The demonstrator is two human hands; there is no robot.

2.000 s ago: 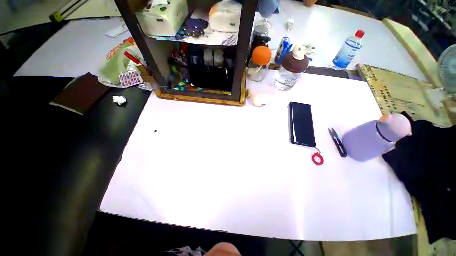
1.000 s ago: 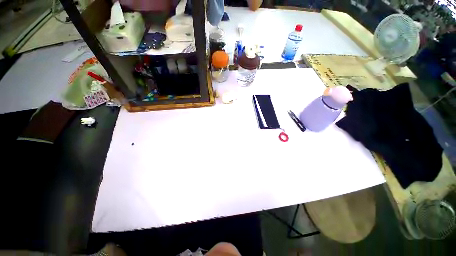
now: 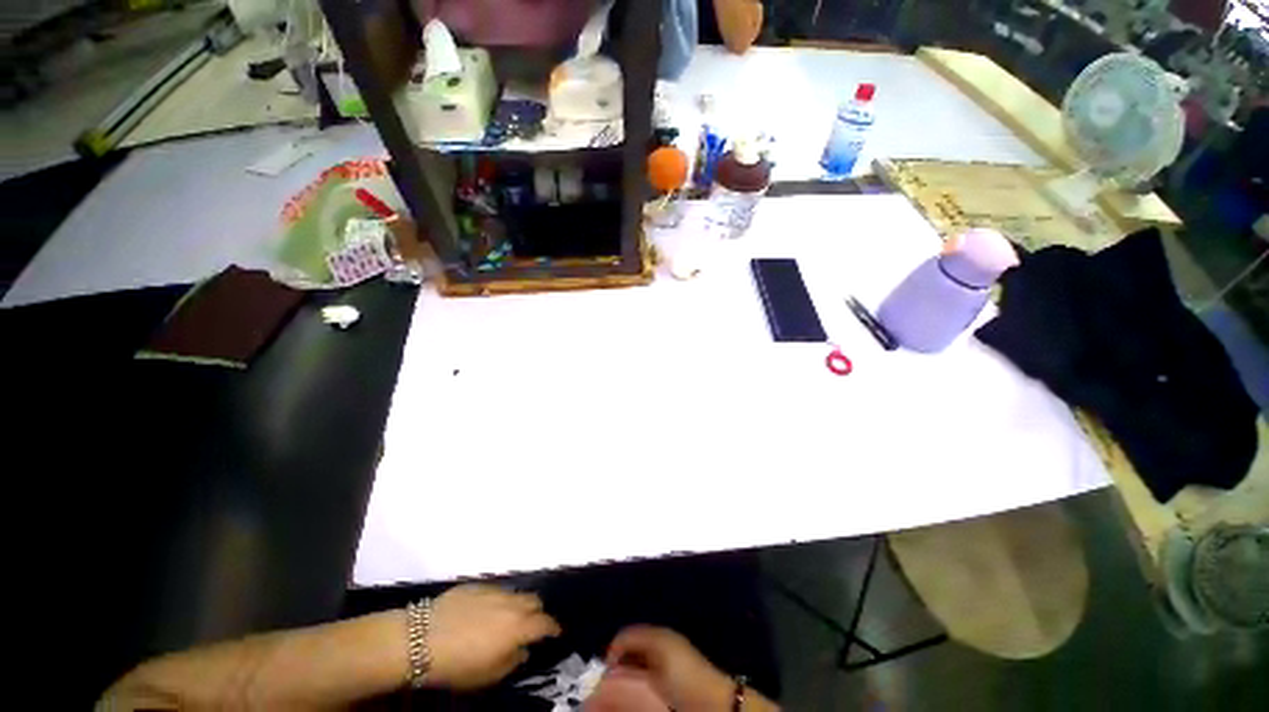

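Observation:
My left hand, with a metal bracelet, is low at the bottom, in front of the table's near edge. Its fingers are loosely bent. My right hand is at the bottom edge, partly cut off, with a dark bracelet. Whether either holds anything cannot be told. A white patterned piece, perhaps cloth, lies between them. A dark-screened smartphone lies on the white-covered worktable, its red ring charm at its near end. Dark thread snips lie between the phone and a tilted-looking lilac bottle.
A dark-framed shelf with a tissue box stands at the back left. Beside it are an orange-topped jar and a pump bottle. Black fabric lies right. A brown folder lies left; a round stool stands lower right.
Both hands have come into view at the bottom. The camera view has shifted; the phone, snips and bottle keep their places on the table. The phone's screen has lost its pale reflection.

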